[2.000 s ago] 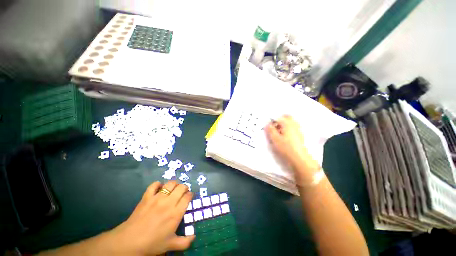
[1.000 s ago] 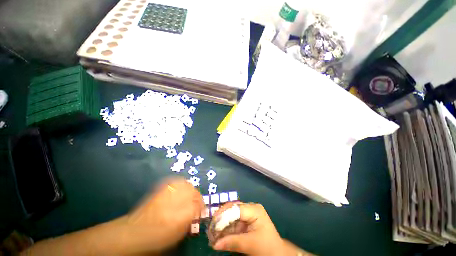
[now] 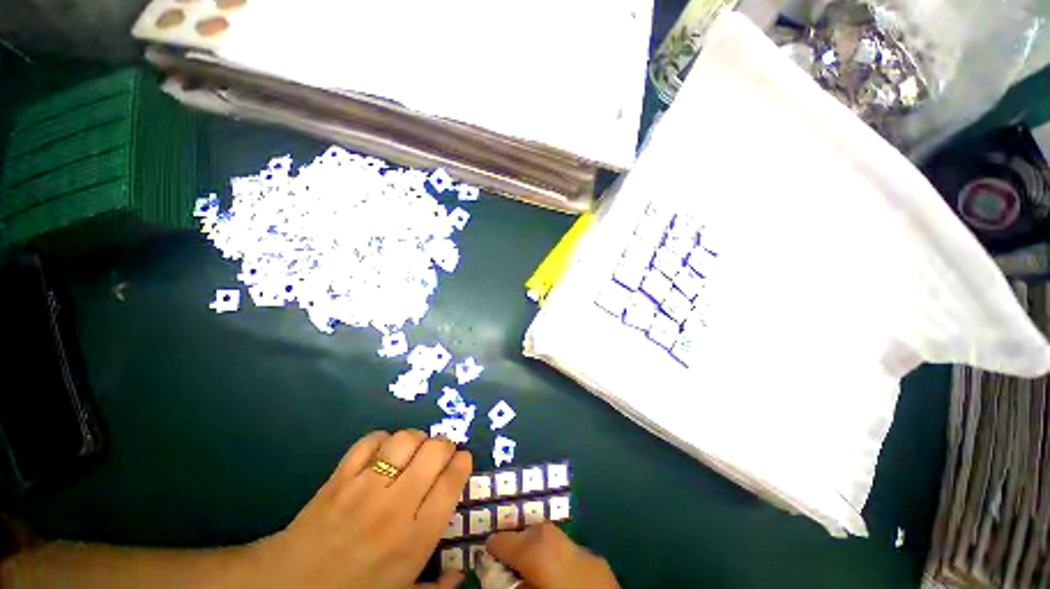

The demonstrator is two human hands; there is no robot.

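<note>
The board panel [image 3: 510,502] lies at the lower middle, with rows of white square pieces between dark lines. My left hand [image 3: 374,506], with a ring, rests over its left edge, fingers together at the top and thumb at the bottom. My right hand [image 3: 550,559] is at the panel's lower part, cut off by the bottom edge, a white wrap on one finger. Its fingertips touch the lower row; whether they hold a piece cannot be told. A loose pile of white square pieces [image 3: 340,242] lies behind, with several stray pieces leading to the panel.
White packet [image 3: 771,265] with dark short strips on top; yellow strip [image 3: 561,259] beside it. White-topped board stack [image 3: 426,69] at back, green panels [image 3: 69,155] and dark phone [image 3: 40,368] left. Clear bag of metal parts [image 3: 864,63], black round item [image 3: 990,205] and grey-brown sheets [image 3: 999,472] right.
The view has shifted closer. My left hand, blurred before, now rests on the panel's left side. My right hand has moved down over the lower row, which now shows more white pieces.
</note>
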